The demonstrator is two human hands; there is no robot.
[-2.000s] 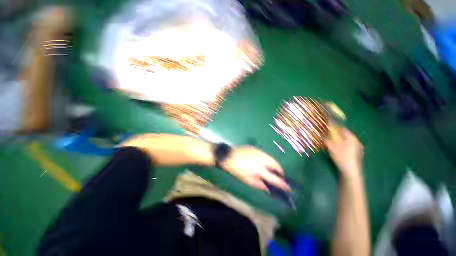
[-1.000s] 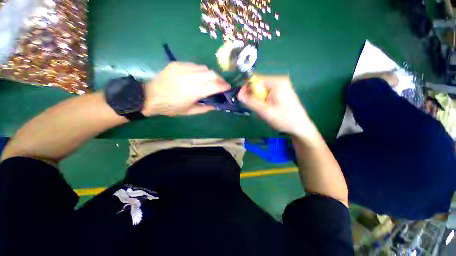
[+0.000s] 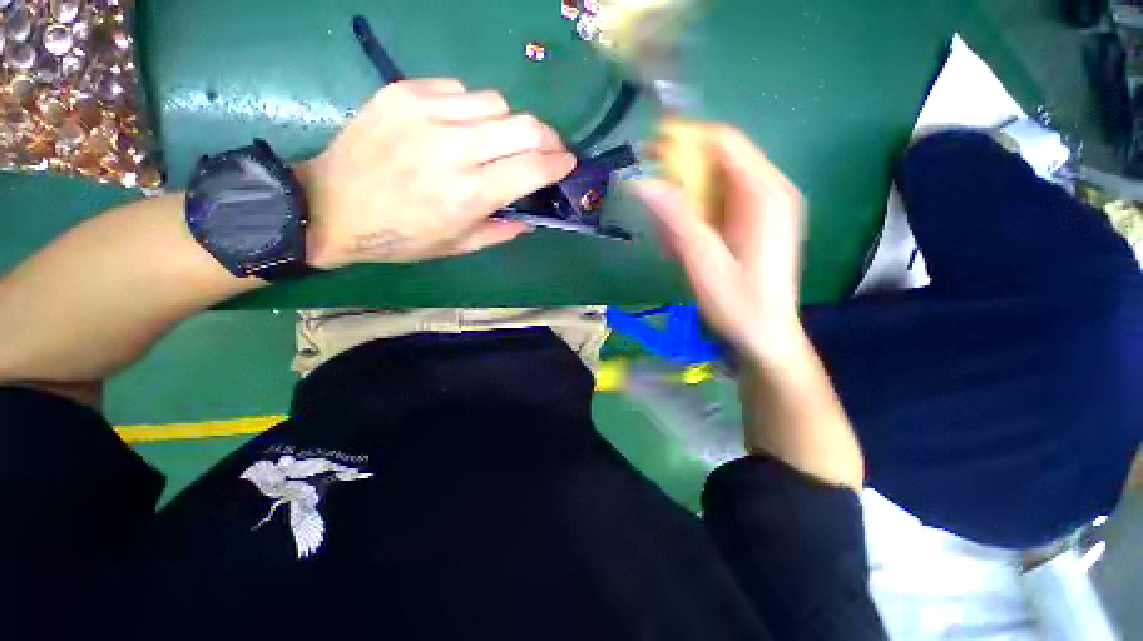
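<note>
My left hand (image 3: 433,169) lies over a dark strap part (image 3: 579,198) and holds it on the green table (image 3: 251,75). A small coppery cap (image 3: 589,199) shows in the part's opening. One thin dark arm sticks out beyond my left fingers, and a curved dark band shows to the right of them. My right hand (image 3: 740,225) is closed on the yellow handle of a mallet (image 3: 646,31). The mallet head is raised, blurred and partly cut off by the top edge. My left palm hides much of the part.
A clear bag of coppery caps (image 3: 69,94) lies at the upper left. A few loose caps (image 3: 537,51) lie near the top centre. At the right, a person in dark blue clothing (image 3: 978,363) sits close by, with white sheets (image 3: 959,94) on the table.
The mallet head has moved up and right, away from the strap part. My left hand still holds the part. The view has shifted, so less of the cap pile shows.
</note>
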